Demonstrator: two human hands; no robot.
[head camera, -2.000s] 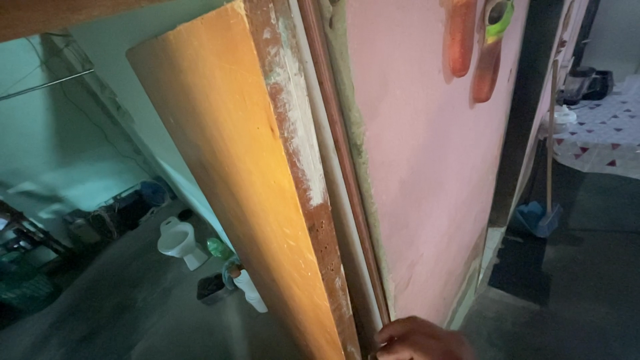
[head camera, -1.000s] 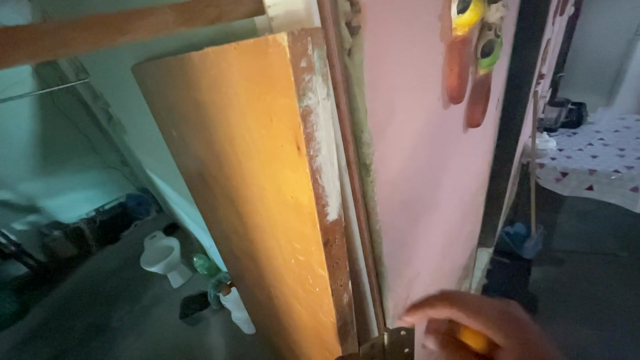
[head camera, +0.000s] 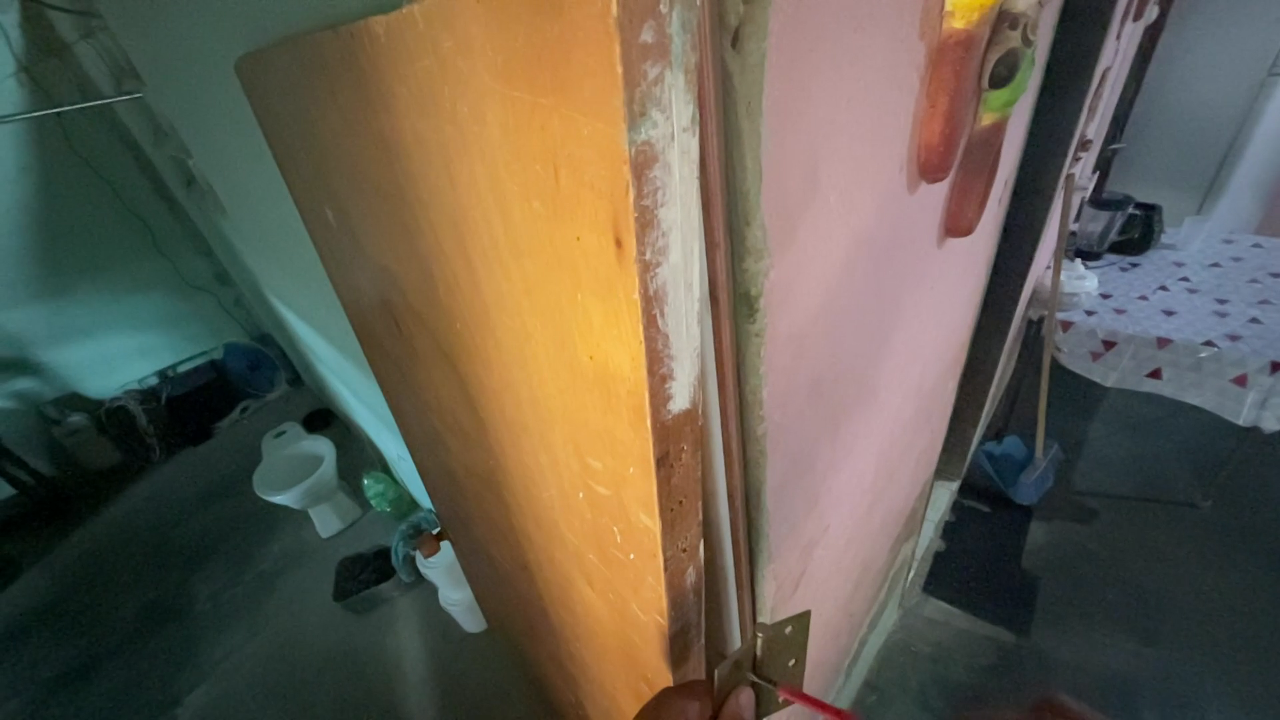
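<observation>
Fingers of my left hand (head camera: 695, 702) pinch a leaf of a metal butt hinge (head camera: 783, 655) at the bottom centre, beside the edge of an orange-brown wooden door (head camera: 500, 300). The hinge's other leaf, with screw holes, stands out near the pink wall. A thin red tool (head camera: 812, 700), apparently a screwdriver, points its metal tip at the hinge. My right hand (head camera: 1035, 707) is a blurred patch at the bottom edge, right of the tool; its grip is hidden. The door edge (head camera: 665, 260) has white patches and small holes.
A reddish-brown wooden strip (head camera: 722, 300) runs beside the pink wall (head camera: 860, 300). Left on the floor are a white toilet bowl (head camera: 298, 470), a dark tub (head camera: 362, 578) and a white bottle (head camera: 450, 585). Right are a blue dustpan (head camera: 1020, 468) and a table with patterned cloth (head camera: 1190, 300).
One second ago a hand was in view right of the hinge; now fingers pinch the hinge and the red tool's tip is at it. The hinge stands farther into view.
</observation>
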